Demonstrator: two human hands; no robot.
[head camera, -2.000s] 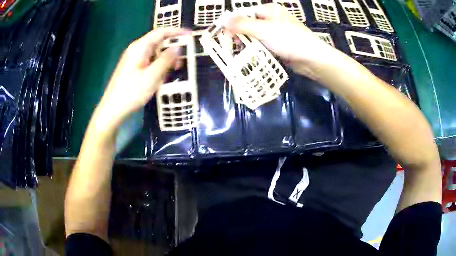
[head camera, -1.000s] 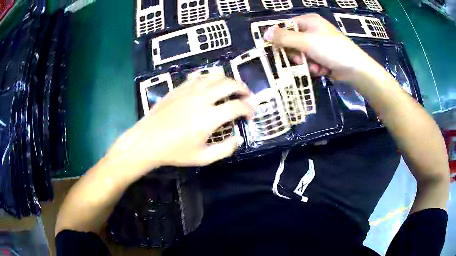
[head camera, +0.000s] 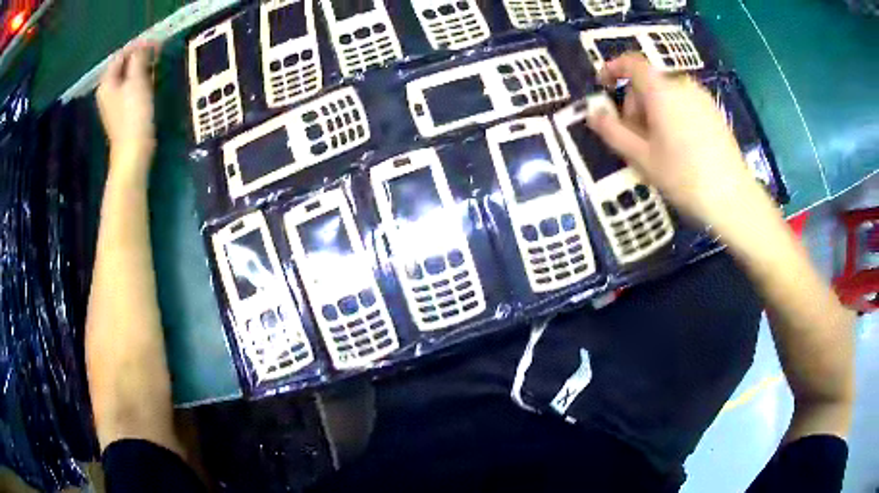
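A glossy black blister tray (head camera: 482, 197) lies tilted before me. Cream phone front covers lie in its pockets, with several along the top row, three sideways in the middle and several along the bottom row (head camera: 426, 241). My right hand (head camera: 670, 135) is at the tray's right part, its thumb and fingers at the top end of a bottom-row cover (head camera: 631, 217); the fingers hide that end. My left hand (head camera: 128, 91) is off the tray at the upper left, over the green bench; it is slightly blurred and no cover shows in it.
A stack of crinkled black empty trays (head camera: 43, 289) stands at the left edge. The green bench (head camera: 188, 318) shows beside the tray, with a white strip (head camera: 145, 43) at the upper left. A red plastic stool (head camera: 858, 255) is at the right. My dark clothing is below the tray.
My left hand has moved from the bottom row to the upper left. The tray appears shifted left and turned in view. More bottom-row covers show, and the right hand's overlapping handful no longer shows.
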